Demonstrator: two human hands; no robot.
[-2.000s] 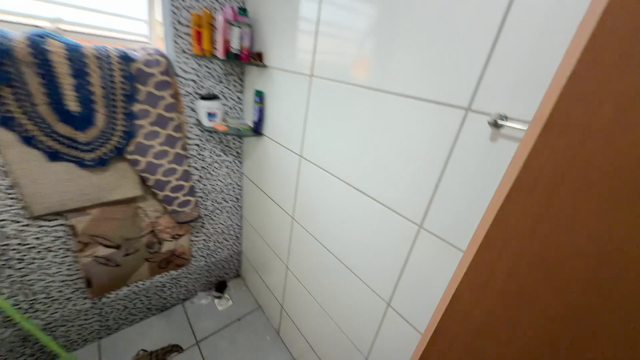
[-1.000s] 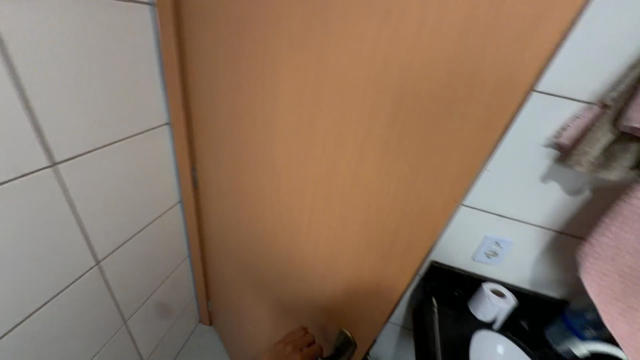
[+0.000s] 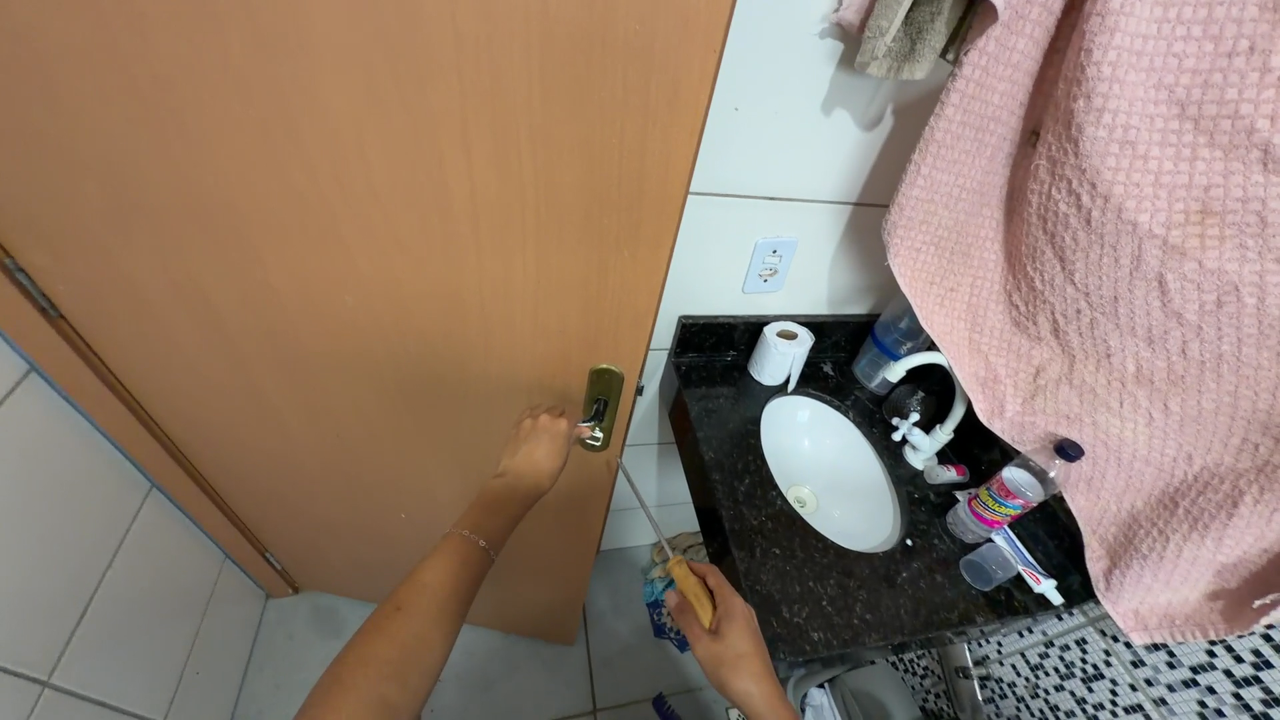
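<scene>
My left hand [image 3: 538, 450] is closed on the lever handle [image 3: 592, 430] of a brown wooden door [image 3: 380, 250]; a thin bracelet circles that wrist. Behind the lever is a brass-coloured escutcheon plate [image 3: 605, 385]. In my right hand [image 3: 722, 625] is a screwdriver [image 3: 693, 592] with a yellowish handle and a long thin shaft. The shaft slants up and left, and its tip appears close to the door's edge, below the lever; whether it touches the door I cannot tell.
Right of the door stands a black stone counter [image 3: 800, 610] with a white oval sink [image 3: 830, 470], toilet paper roll [image 3: 781, 352], white faucet [image 3: 940, 430], plastic bottle [image 3: 1010, 495], cup [image 3: 988, 566] and toothpaste tube [image 3: 1025, 565]. A pink towel [image 3: 1130, 300] hangs at right. Door hinges [image 3: 30, 287] are at left.
The view has swung from the tiled shower corner to the door and sink. Both hands now show below the middle of the view, with the lever and screwdriver plainly visible.
</scene>
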